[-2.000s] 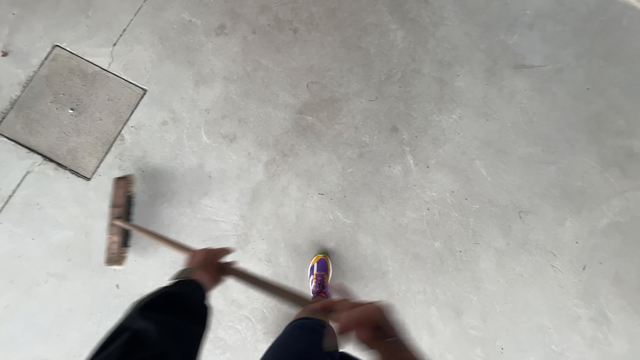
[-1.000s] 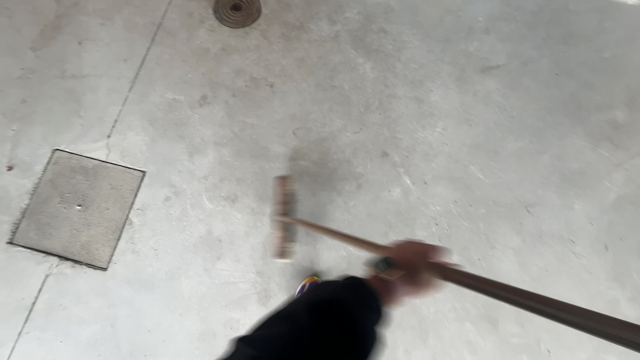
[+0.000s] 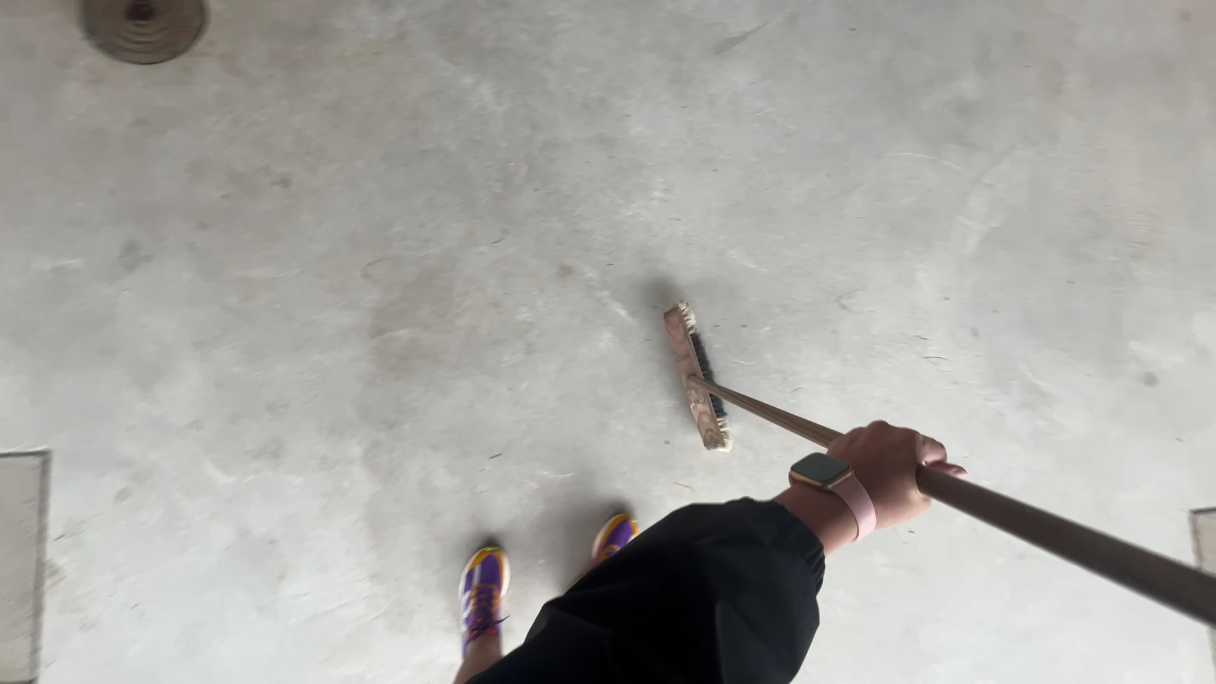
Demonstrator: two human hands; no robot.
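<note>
My left hand [image 3: 888, 473], with a smartwatch on its wrist and a black sleeve behind it, is closed around the wooden handle [image 3: 1054, 537] of a push broom. The handle slants from the right edge down to the broom head [image 3: 696, 380], a wooden block with dark and pale bristles, left of the hand over the concrete floor. The bristles face right. My right hand is out of view, and the upper end of the handle is cut off at the right edge.
Grey concrete floor [image 3: 475, 237] spreads all around. A round ribbed cover [image 3: 144, 27] lies at the top left. A square floor plate [image 3: 19, 570] shows at the left edge, part of another at the right. My purple sneakers [image 3: 484, 584] are at the bottom.
The broom and my left hand have moved to the right over the floor. My right hand, on the handle two seconds ago, has left the view. The view has shifted right.
</note>
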